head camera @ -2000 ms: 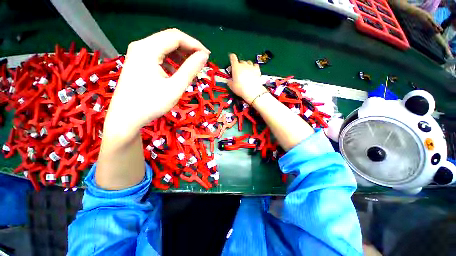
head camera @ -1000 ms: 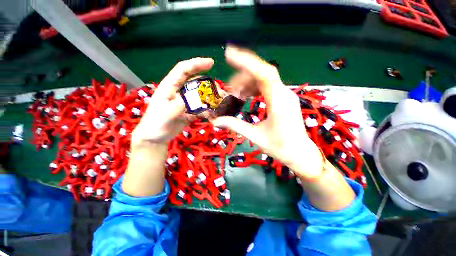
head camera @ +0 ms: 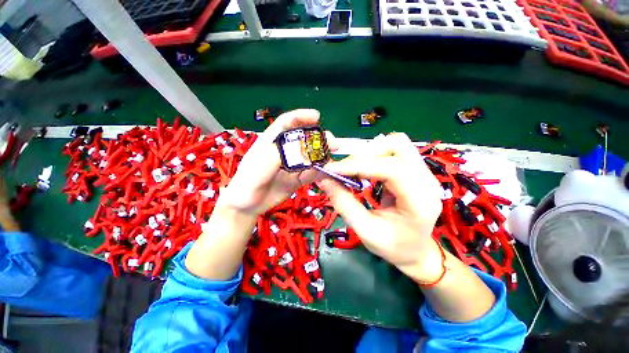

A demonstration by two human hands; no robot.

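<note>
My left hand (head camera: 265,169) holds an open watch housing (head camera: 303,149), a small black rounded square with white and gold-yellow parts inside, facing up. My right hand (head camera: 393,200) pinches a thin dark flat piece (head camera: 343,178), seen nearly edge-on at the housing's lower right edge; it looks like the screen module. Whether a cable joins the two is too small to tell. Red spring clamps (head camera: 165,193) lie in a large heap under and left of my hands. A smaller pile of clamped units (head camera: 476,220) lies at the right.
A white bear-faced fan (head camera: 586,241) stands at the right. Several units (head camera: 470,115) lie on the green belt (head camera: 276,83). A slanted metal post (head camera: 148,65) rises at left. White (head camera: 455,21) and red trays (head camera: 579,43) and a phone (head camera: 338,23) lie across the line. Another person's blue sleeve (head camera: 48,276) shows at left.
My left hand has picked up the open housing since the earliest frame. My right hand has closed in from the belt and now grips the dark piece beside it. The view has shifted.
</note>
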